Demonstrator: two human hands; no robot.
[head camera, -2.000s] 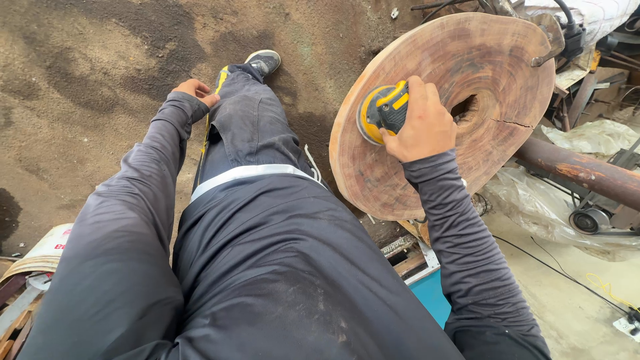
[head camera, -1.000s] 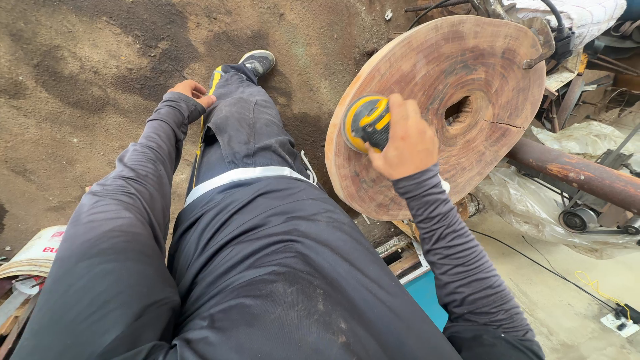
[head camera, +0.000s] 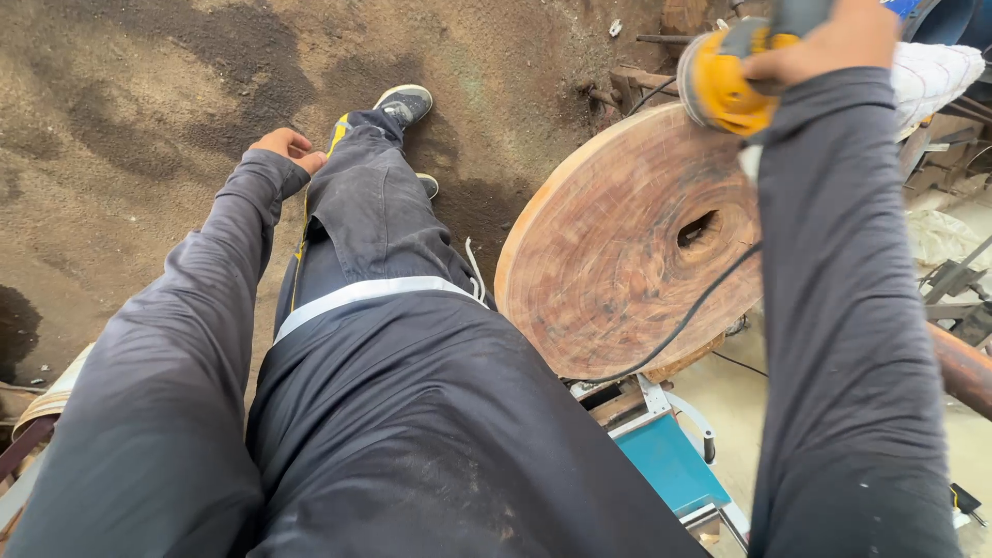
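Note:
My right hand (head camera: 841, 46) grips a yellow and black orbital sander (head camera: 725, 77), held at the upper right over the far edge of a round wood slab (head camera: 620, 240); its pad faces left, and whether it touches the slab I cannot tell. The slab shows growth rings and a dark hollow right of its middle. A black power cord (head camera: 690, 314) crosses the slab's lower right part. My left hand (head camera: 291, 149) is beside my left thigh, fingers loosely curled and holding nothing.
Below the slab stands a blue and white metal frame (head camera: 674, 465). A rusty pipe (head camera: 961, 368) and plastic sheeting (head camera: 942, 240) lie to the right. White wrapped material (head camera: 934, 81) is at the upper right. Bare ground (head camera: 178, 93) spreads on the left.
My right hand has lifted the sander from the slab's left part to its far right edge. The cord now lies across the slab. My left hand stays by the thigh.

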